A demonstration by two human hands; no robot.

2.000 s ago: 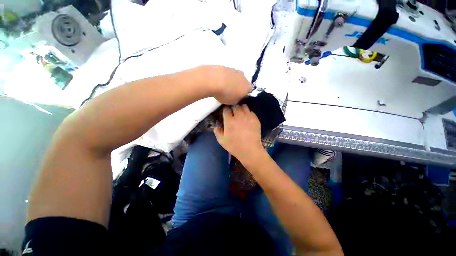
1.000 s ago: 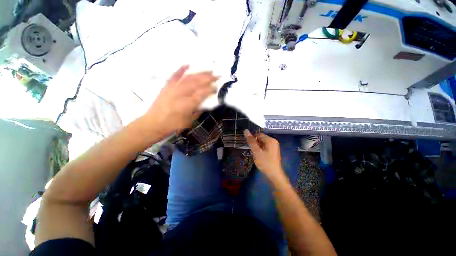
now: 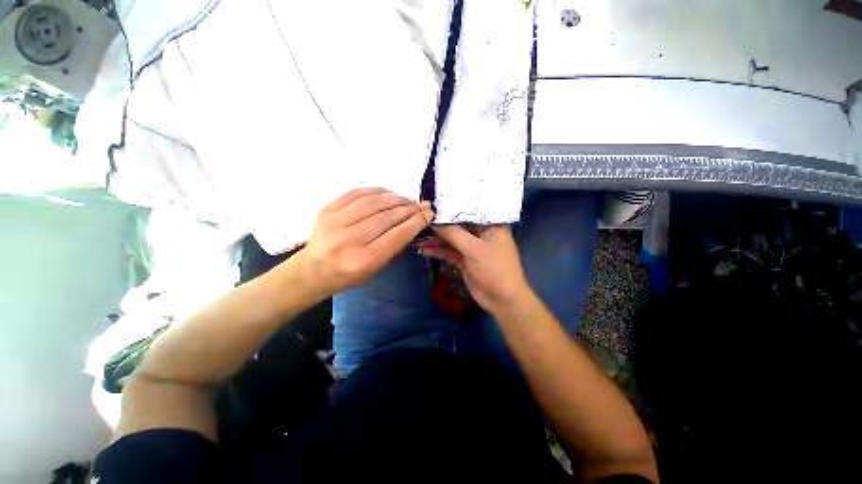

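Note:
The white quilted lining lies spread on the table, left of the machine bed. A dark seam allowance runs down it toward my fingers. A flat white panel lies just right of that seam, its lower edge at the table front. My left hand pinches the lower end of the seam with its fingertips. My right hand is beside it, its fingers at the same lower edge, partly under the cloth. What the right fingertips hold is partly hidden.
The white machine bed is at the right, with a measuring tape along the table's front edge. My jeans-covered lap is below. Dark cloth lies heaped at lower right. A grey-white device with a round disc is at upper left.
The plaid part has turned out of sight and white cloth lies flat there. Both hands have come together at the seam's lower end. The view has shifted, and the machine head is out of frame.

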